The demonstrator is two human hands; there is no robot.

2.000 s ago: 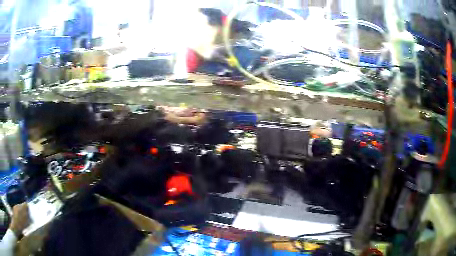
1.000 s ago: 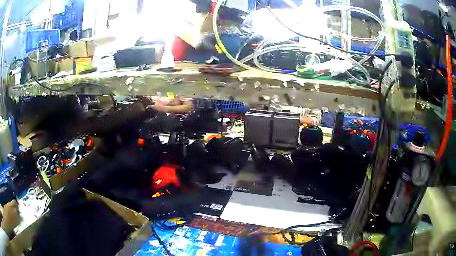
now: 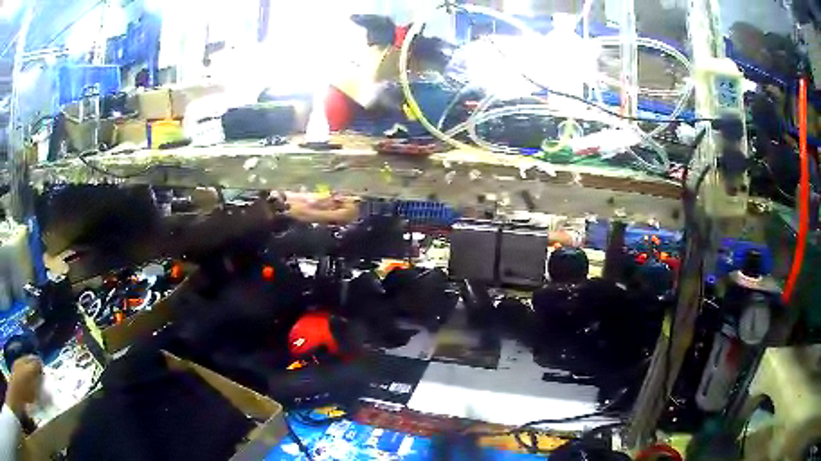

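Neither of my hands can be made out. Nearest in front is an open brown carton [image 3: 221, 383] at the lower left, filled with a matt black mass [image 3: 148, 410]. Right of it a blue mat or film [image 3: 360, 441] with white glare lies along the bottom edge, with a black cable over it. Heaped black parts [image 3: 419, 293] cover the bench behind. A red-orange rounded part [image 3: 312, 333] sits among them. A flat white sheet [image 3: 504, 393] lies mid-bench, beside a dark printed piece. A blurred dark patch at the bottom centre cannot be identified.
A small hand [image 3: 25, 383] with a pale sleeve, seemingly another person's, is at the left edge near a small-parts box [image 3: 135, 306]. A loaded shelf [image 3: 405, 176] crosses above. A post [image 3: 671, 360], gauge unit [image 3: 752, 324] and orange-red hose [image 3: 801, 198] stand right.
The whole view has shifted slightly, so bench and shelf sit lower and a little further right than one second ago. The bench items look unmoved. The hand at the left edge shows a little more.
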